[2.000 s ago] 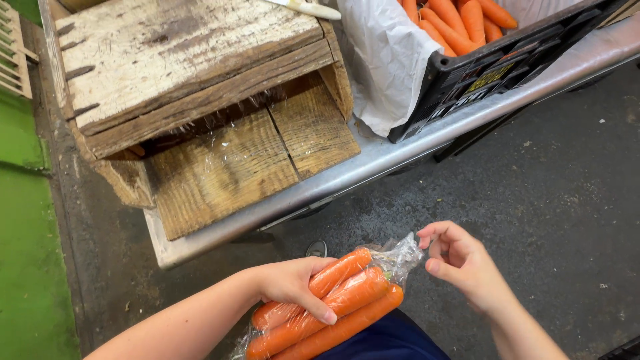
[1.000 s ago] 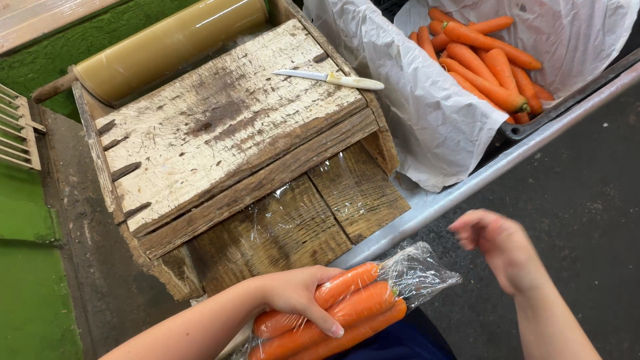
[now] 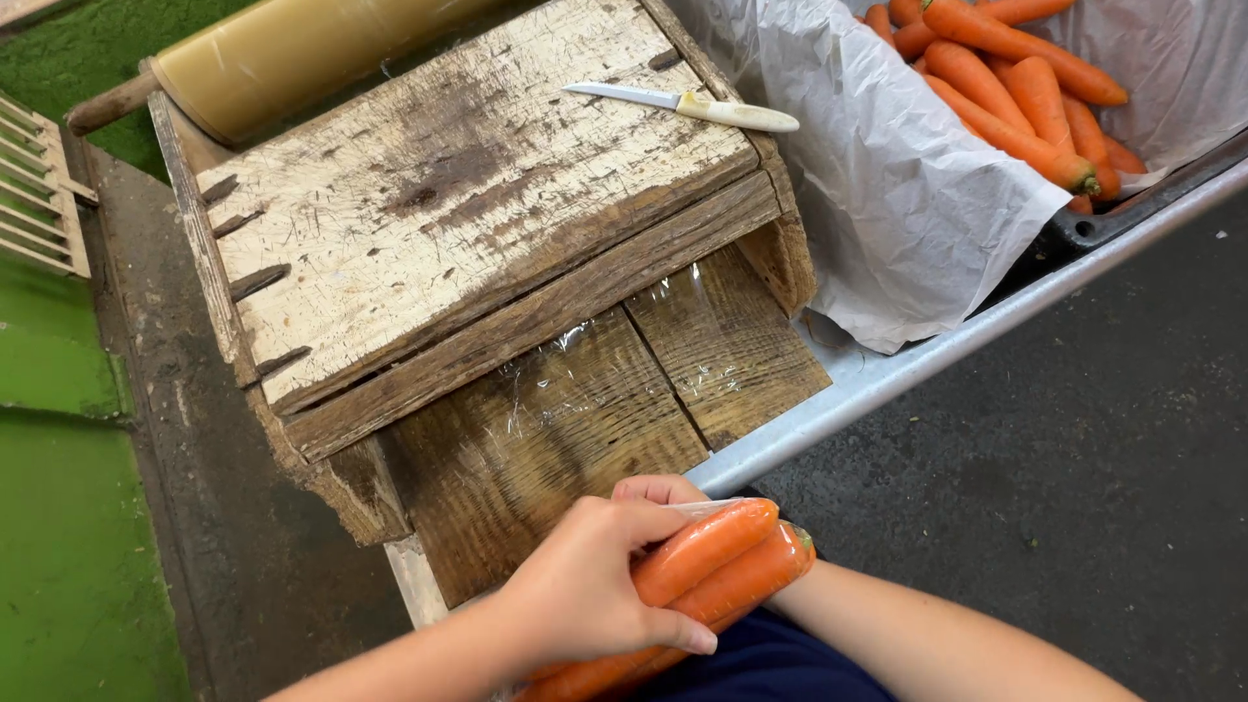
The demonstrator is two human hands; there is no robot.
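Observation:
My left hand (image 3: 595, 575) grips a bundle of carrots (image 3: 726, 575) in clear plastic film, held low in the view in front of my body. Behind the upper end of the bundle is my right hand (image 3: 655, 487), mostly hidden; its visible fingers are bent near the film, and what they hold cannot be made out. Beyond both hands stands a worn wooden wrapping box (image 3: 468, 205), with shiny film on its lower boards (image 3: 556, 419). A paring knife (image 3: 682, 102) with a cream handle lies on the box's top.
A film roll (image 3: 292, 58) on a wooden rod lies behind the box. At the right, a black crate (image 3: 1082, 229) lined with white paper (image 3: 897, 195) holds loose carrots (image 3: 1024, 107). The metal table's rounded edge (image 3: 877, 390) runs diagonally, with dark floor beyond it.
My right hand has moved left, from beside the bundle to behind its upper end. The loose film end that stuck out from the carrots is now folded back or hidden.

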